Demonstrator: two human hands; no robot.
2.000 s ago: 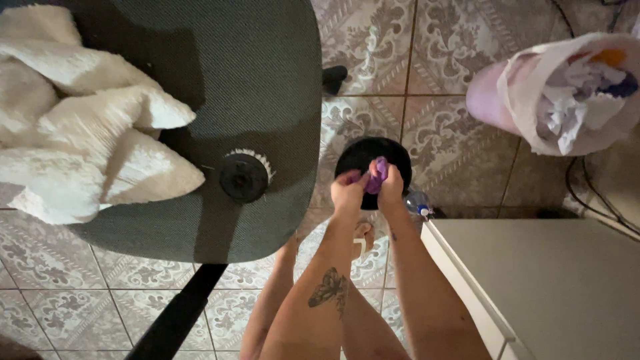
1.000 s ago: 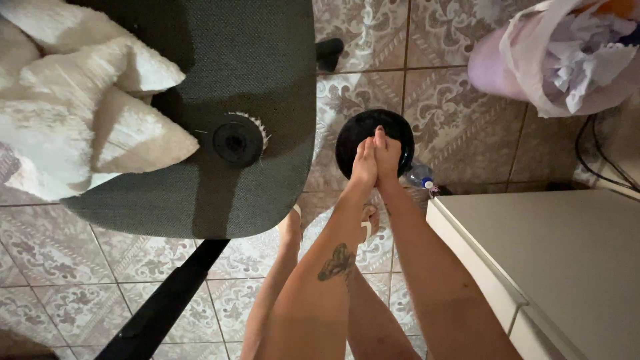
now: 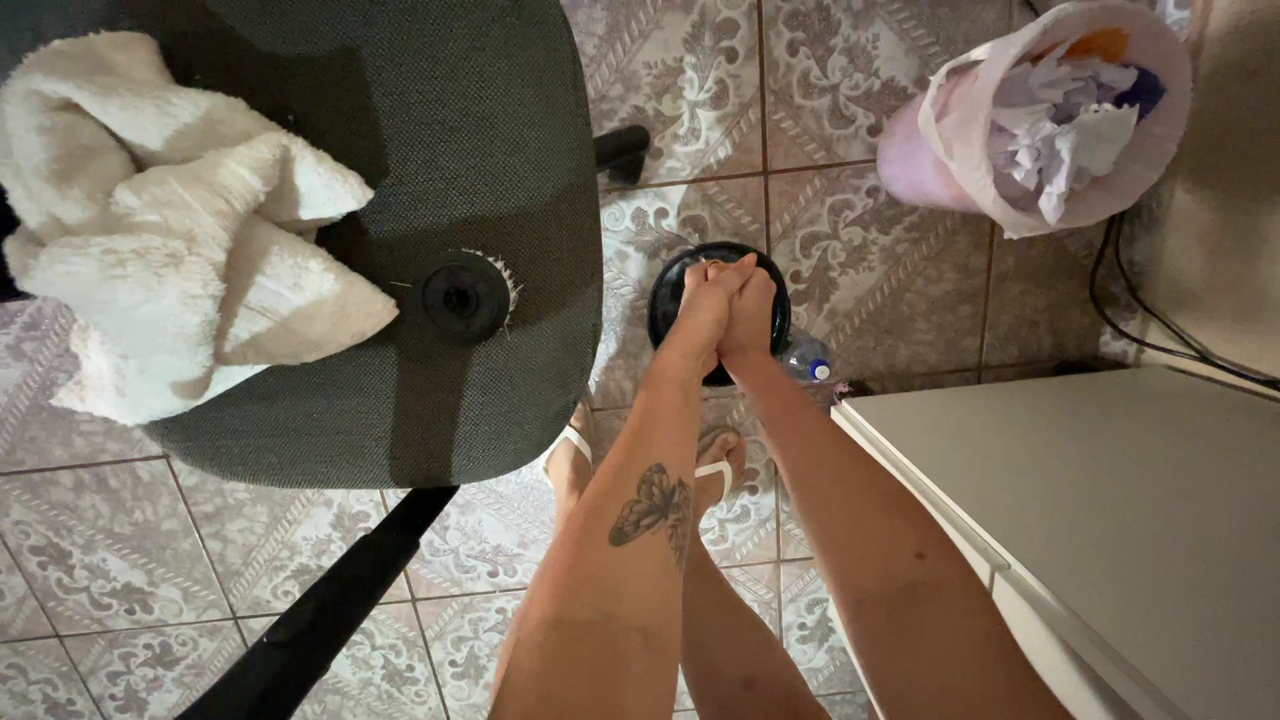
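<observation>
My left hand point(image 3: 708, 305) and my right hand point(image 3: 750, 308) are clasped together over a round black basin point(image 3: 665, 290) on the tiled floor. Whatever lies between the palms is hidden; the purple cloth seen earlier does not show. A clear plastic bottle with a blue and white cap point(image 3: 818, 368) lies beside the basin, to the right of my hands. On the dark fabric chair seat point(image 3: 510, 130), left of my hands, rest a crumpled white fluffy towel point(image 3: 190, 220) and a round black brush point(image 3: 462, 298) with pale bristles along its edge.
A pink waste bin point(image 3: 920, 155), lined with a bag and full of crumpled paper, stands at the upper right. Black cables point(image 3: 1105, 290) run by the wall. A white cabinet point(image 3: 1080, 480) is at the lower right; the chair's black armrest point(image 3: 330, 600) extends at the lower left.
Two seconds ago a purple cloth showed between my hands; it is out of sight now. My hands have come together into a clasp above the basin.
</observation>
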